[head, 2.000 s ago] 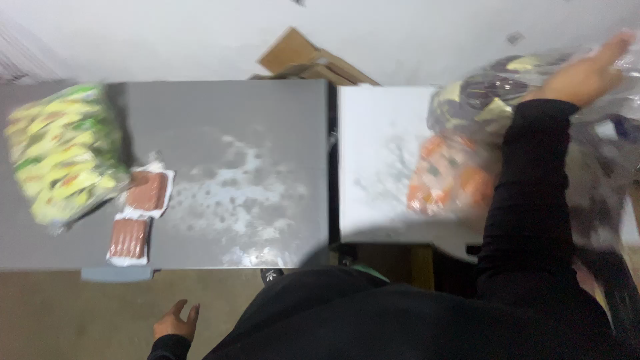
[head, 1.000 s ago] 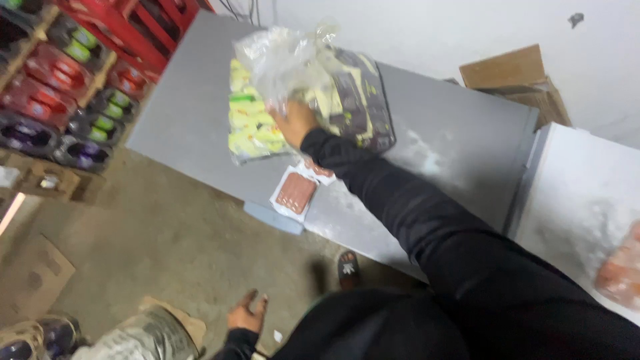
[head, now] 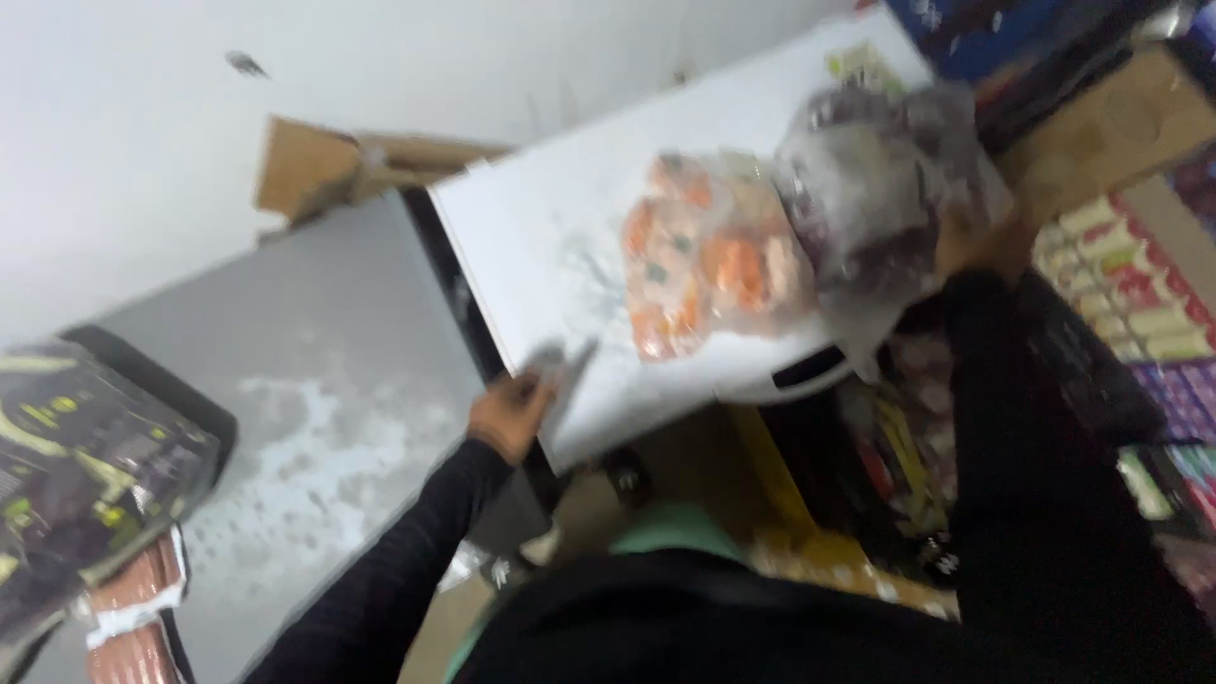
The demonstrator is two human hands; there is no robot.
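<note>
My right hand (head: 983, 242) is at the right edge of a clear plastic bag with dark contents (head: 864, 199), on the white surface; blur hides whether its fingers grip the plastic. Touching that bag on its left lies a clear bag with orange contents (head: 712, 256). My left hand (head: 513, 413) is over the gap between the grey and white surfaces, with a blurred small thing or fingertips at its front. At the far left, a dark and yellow-green printed bag (head: 95, 465) lies on the grey top, beside packs of reddish-brown sausages (head: 142, 608).
The grey top (head: 313, 380) and white top (head: 541, 237) stand side by side against a wall. Cardboard (head: 309, 171) sticks up behind them. Packaged goods (head: 1130, 275) and a cardboard box (head: 1121, 123) are at the right.
The view has swung right since one second ago. My right hand has moved from the bags on the grey top to the bag on the white top. My left hand has come up to the surfaces.
</note>
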